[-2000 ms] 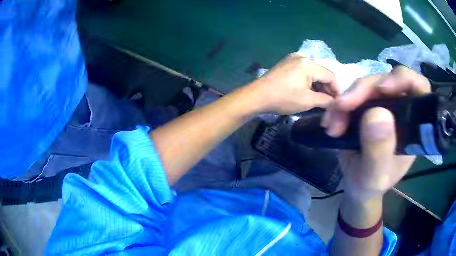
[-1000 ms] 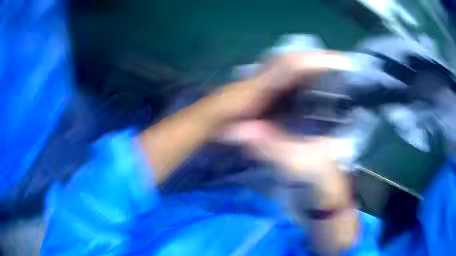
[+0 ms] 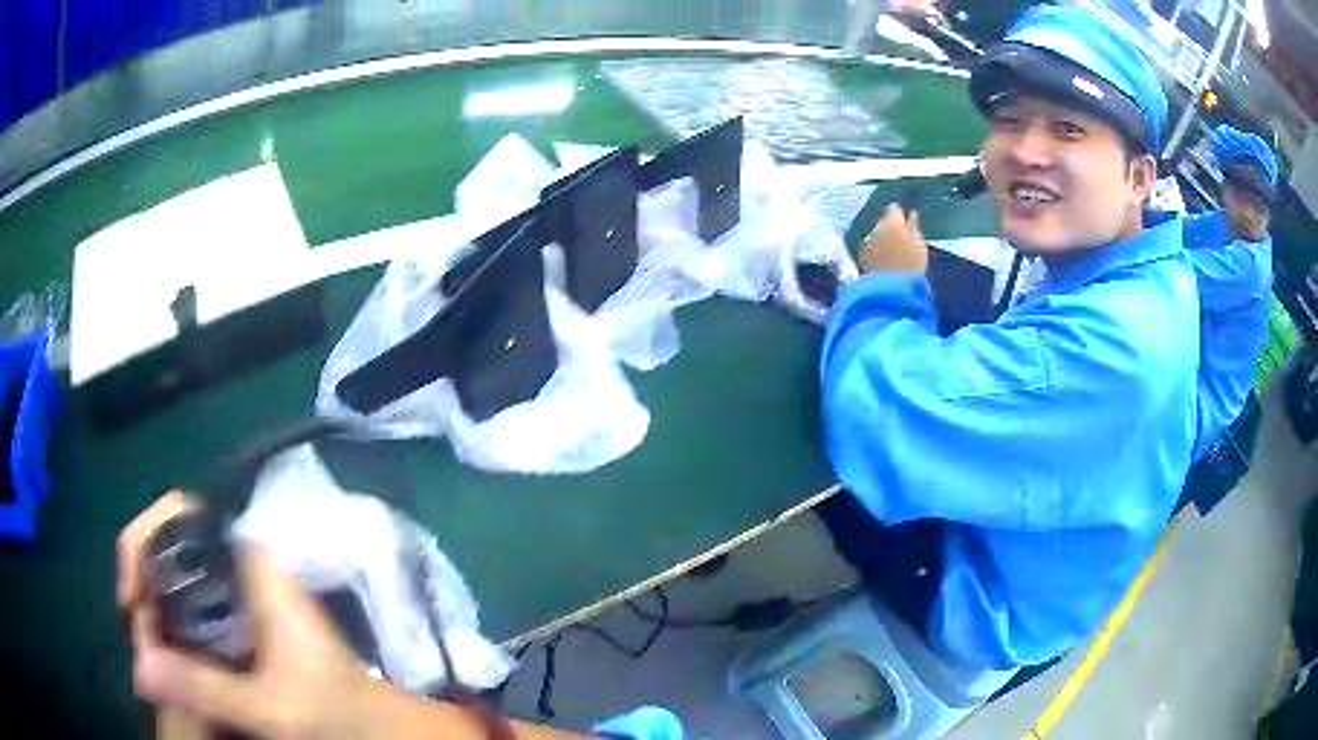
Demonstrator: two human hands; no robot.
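My right hand, blurred at the lower left, is wrapped around the black electric screwdriver, with its rear end towards me. A dark band is on the wrist at the bottom edge. No separate left hand can be made out. Crumpled bubble wrap lies just right of the hand, with a dark, partly hidden thing at it. Further along the bench, several black units with flat arms stand in more bubble wrap.
The green bench curves away. A white-topped box is at the left, a blue bin at the left edge, and a clear blister tray behind. A person in blue sits at right, another beyond. Cables hang beside a stool.
The view has swung to the bench and neighbours on the right. My right hand with the screwdriver now shows at the lower left. My left hand no longer shows clearly.
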